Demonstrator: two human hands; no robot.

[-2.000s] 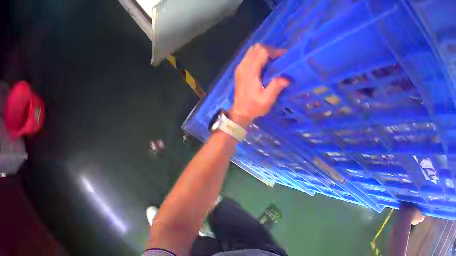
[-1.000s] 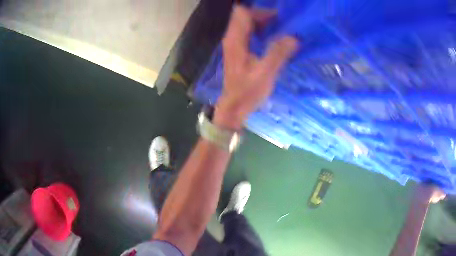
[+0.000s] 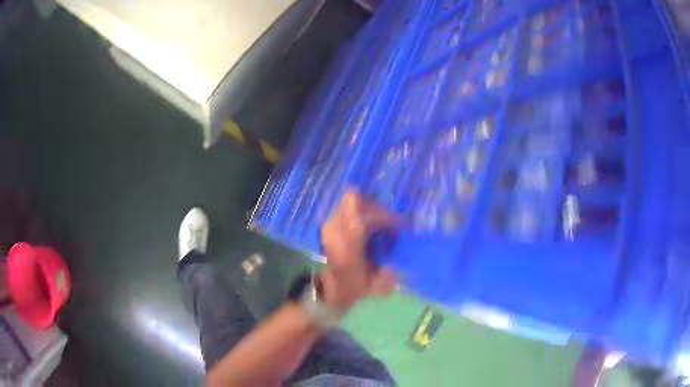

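Stacked bright blue plastic crates (image 3: 522, 272) with lattice sides fill the right half of the view, tilted by the camera angle. Pale and dark bagged contents show blurred through the slots. My left hand (image 3: 352, 246), with a light-banded watch, is blurred, its fingers curled around a crate edge at the near corner. My right hand (image 3: 611, 358) is a small blurred patch at the lower right edge of the crates. Its fingers are hidden.
A white-topped table (image 3: 204, 45) stands at the upper left, its corner near the crates. A red cap-like item (image 3: 38, 283) lies on a grey bin (image 3: 38, 344) at left. Yellow floor tape (image 3: 253, 142) runs between table and crates. My white shoe (image 3: 194, 230) is on the green floor.
The crates' lattice side now shows larger and reaches lower. My left hand has moved down from the upper part of the crates to the near corner. The view has shifted.
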